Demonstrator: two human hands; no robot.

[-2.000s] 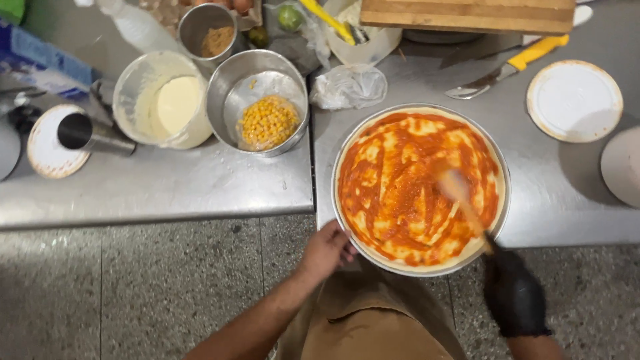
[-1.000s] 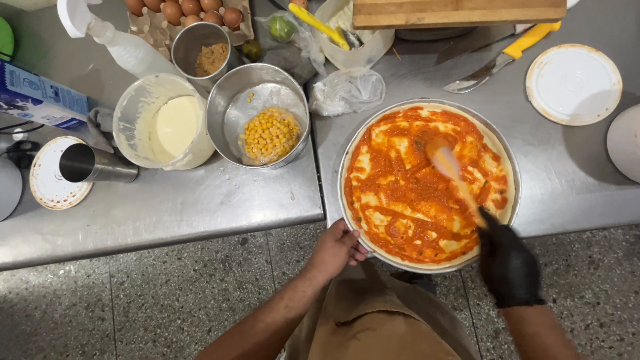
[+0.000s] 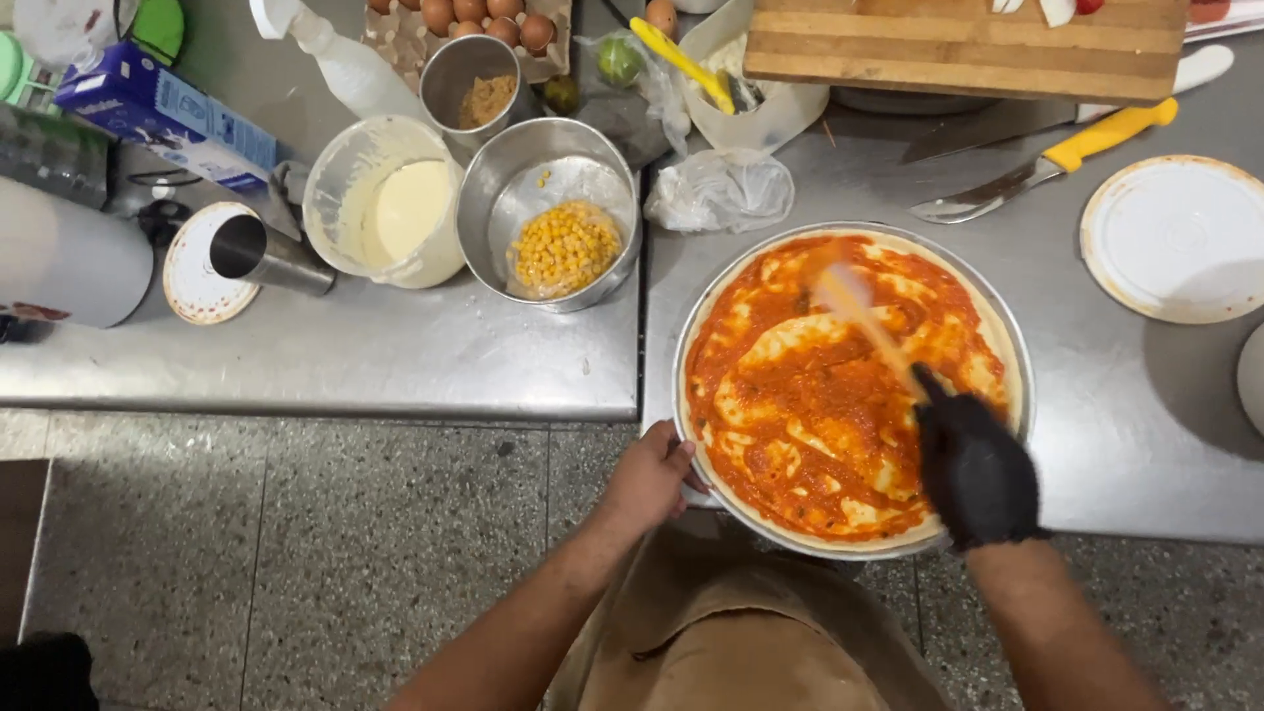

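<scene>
Pizza dough covered unevenly with red tomato sauce (image 3: 810, 395) lies in a round metal pan (image 3: 1027, 415) at the front edge of the steel counter. My left hand (image 3: 657, 479), bare, grips the pan's lower left rim. In a black glove, my right hand (image 3: 978, 469) is closed around the handle of a wooden spoon (image 3: 874, 331). The spoon's head is motion-blurred over the sauce in the upper middle of the pizza. Pale dough shows through in streaks and along the outer border.
Left of the pan stand a metal pot of corn (image 3: 548, 212), a plastic tub of cream-coloured sauce (image 3: 385, 202) and a metal cup (image 3: 272, 257). Behind it are a crumpled plastic bag (image 3: 721, 188), a wooden cutting board (image 3: 968, 49) and a yellow-handled knife (image 3: 1047, 163). A white lid (image 3: 1175, 237) lies right.
The spoon in my right hand has moved over the pizza, from its right side toward the upper middle, and the sauce streaks have changed shape. My left hand stays at the pan's rim.
</scene>
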